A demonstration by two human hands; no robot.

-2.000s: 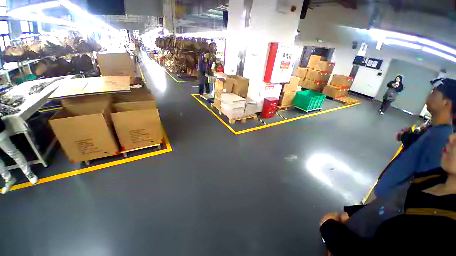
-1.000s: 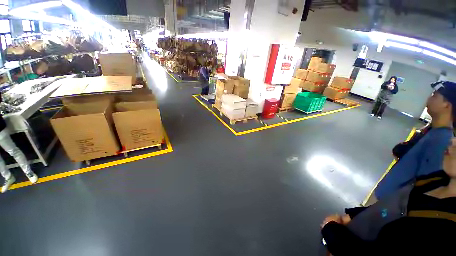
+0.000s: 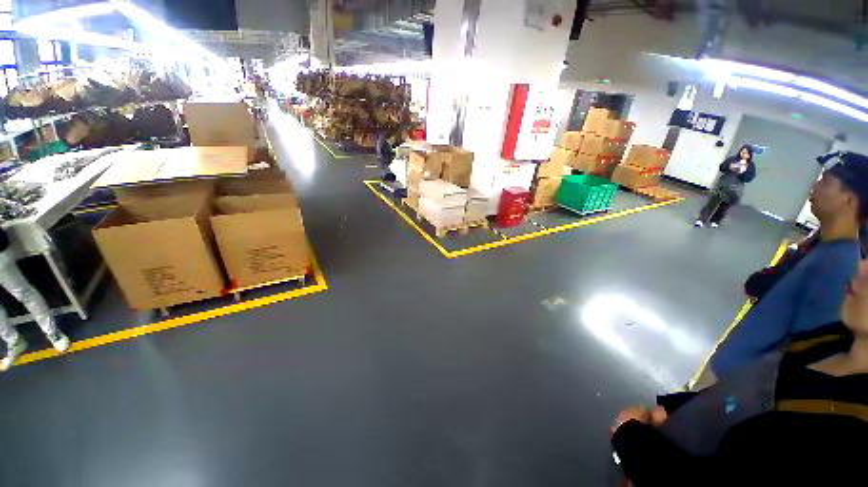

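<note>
Neither of my hands is in the picture. Nearest in front of me on the left, two large open brown cartons, the left one (image 3: pixel 164 259) and the right one (image 3: pixel 261 243), stand side by side on low wheeled dollies. Their flaps are up. A flat tan cardboard sheet (image 3: pixel 173 165) lies behind and above them. At the right edge, a person in a grey apron (image 3: pixel 709 416) with black sleeves stands with hands together at the waist.
A white worktable (image 3: pixel 36 214) with grey-dark pieces stands at left, a person's legs beside it. Yellow tape (image 3: pixel 448 253) bounds stacked boxes, a red box (image 3: pixel 513 205) and a green crate (image 3: pixel 586 193). A person in blue (image 3: pixel 795 306) stands at right; a dark-clothed person (image 3: pixel 731 185) is farther back.
The dark-clothed person at the back has come a little to the left and nearer. The person by the stacked boxes at the pillar is now lower and mostly hidden.
</note>
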